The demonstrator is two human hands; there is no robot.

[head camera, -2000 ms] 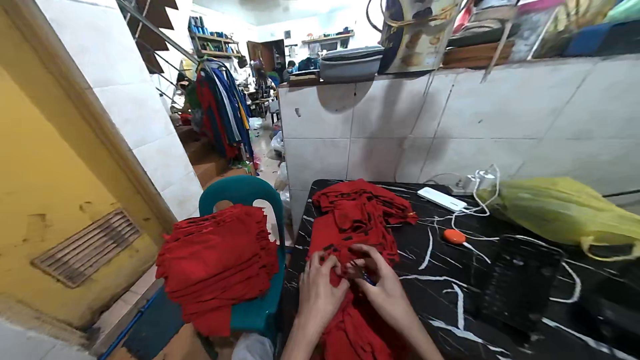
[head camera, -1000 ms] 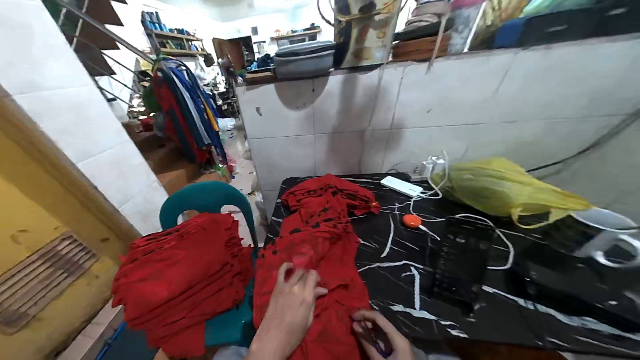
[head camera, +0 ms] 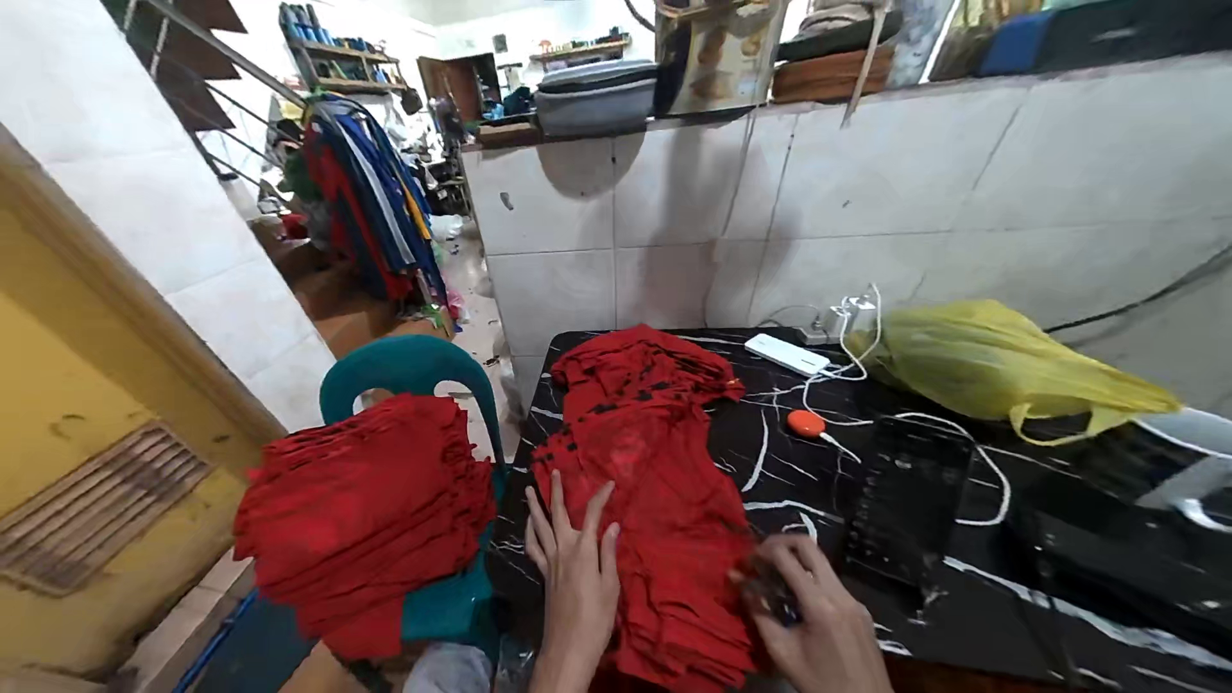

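Note:
Red fabric pieces (head camera: 674, 500) lie in a long pile on the black marble-patterned table (head camera: 770, 481), with dark marks across the upper part. My left hand (head camera: 577, 568) rests flat on the pile's left side, fingers spread, holding nothing. At the pile's lower right edge, my right hand (head camera: 813, 602) is curled around a small dark object (head camera: 784, 606), blurred and partly hidden by the fingers; its kind cannot be told. Another thick stack of red fabric (head camera: 366, 510) sits on a green plastic chair (head camera: 409, 356) to the left.
Right of the fabric are a white power bank (head camera: 787, 355), an orange round device (head camera: 806, 423), white cables, a black device (head camera: 908, 500) and a yellow plastic bag (head camera: 1011, 361). A white mug (head camera: 1189, 462) stands at the far right. A tiled half wall (head camera: 847, 192) borders the table's back.
My hands were close together on the fabric two seconds ago; they are now apart, the right at the pile's edge. The lower fabric now lies more spread out. The view has shifted.

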